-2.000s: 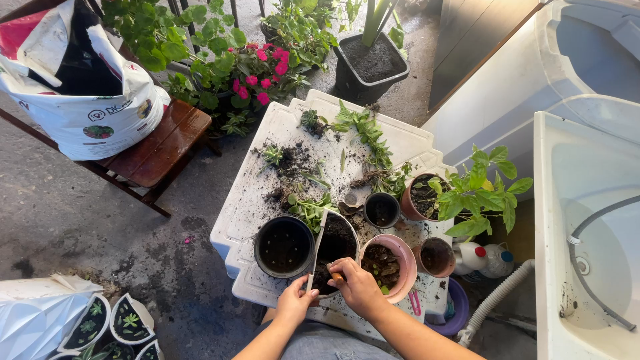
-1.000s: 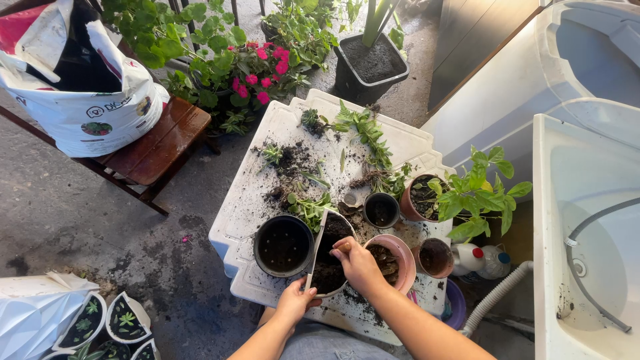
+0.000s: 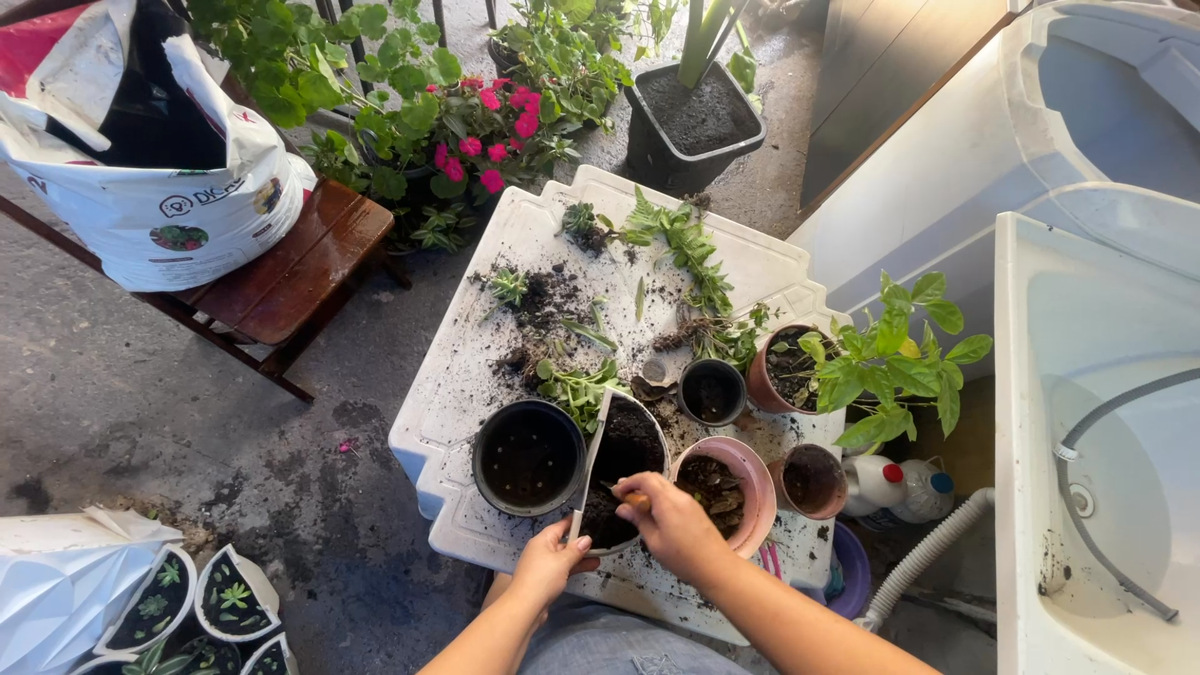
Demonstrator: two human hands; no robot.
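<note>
My left hand grips the near end of the straight edge of a white half-round planter, which holds dark soil. A short wooden handle is in my right hand, over the soil near the planter's near side; the tool's tip is small and mostly hidden. Left of the planter stands a black pot with holes in its bottom. To its right, a pink pot holds soil and dry pieces. Uprooted leafy cuttings lie just behind the planter.
Succulents, a trailing plant and spilled soil lie on the white plastic table. A small black pot, a potted leafy plant and a brown pot stand right. A soil bag rests on a wooden chair.
My right hand has moved down from the middle of the planter toward its near side since one second ago. The handle shows in its fingers. My left hand stays on the planter's edge.
</note>
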